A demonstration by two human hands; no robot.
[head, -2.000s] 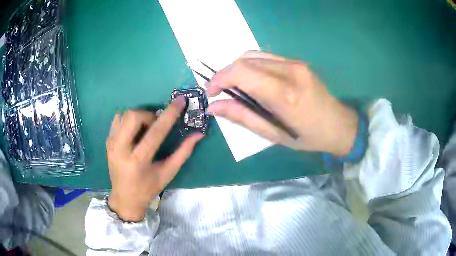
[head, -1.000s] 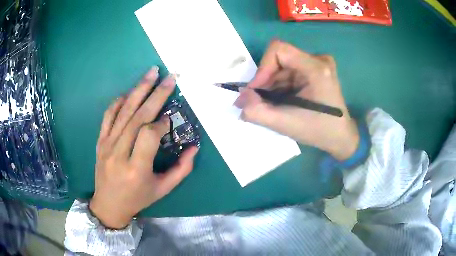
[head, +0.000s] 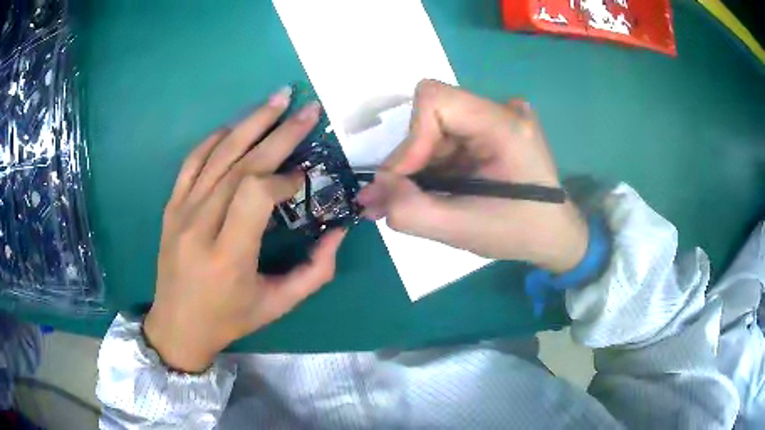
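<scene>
A small black device housing (head: 331,201) with silver and board detail inside sits on the green bench, left of a long white sheet (head: 369,50). My left hand (head: 226,227) holds the housing from the left, index finger and thumb at its edges. My right hand (head: 478,180) holds black tweezers (head: 503,190) like a pen, the handle pointing right. Their tips are at the right side of the housing. My right fingertips partly hide the tips, so I cannot tell whether they hold a part.
A red bin (head: 587,23) with white slivers is at the top right. Clear stacked blister trays (head: 42,168) with dark and silver parts stand at the left edge. A yellow strip (head: 738,29) runs across the top right corner. A blue band (head: 587,256) is on my right wrist.
My right hand and the tweezers have moved left from over the white sheet to the housing. The left hand still holds the housing. The sheet and bin sit farther right in view.
</scene>
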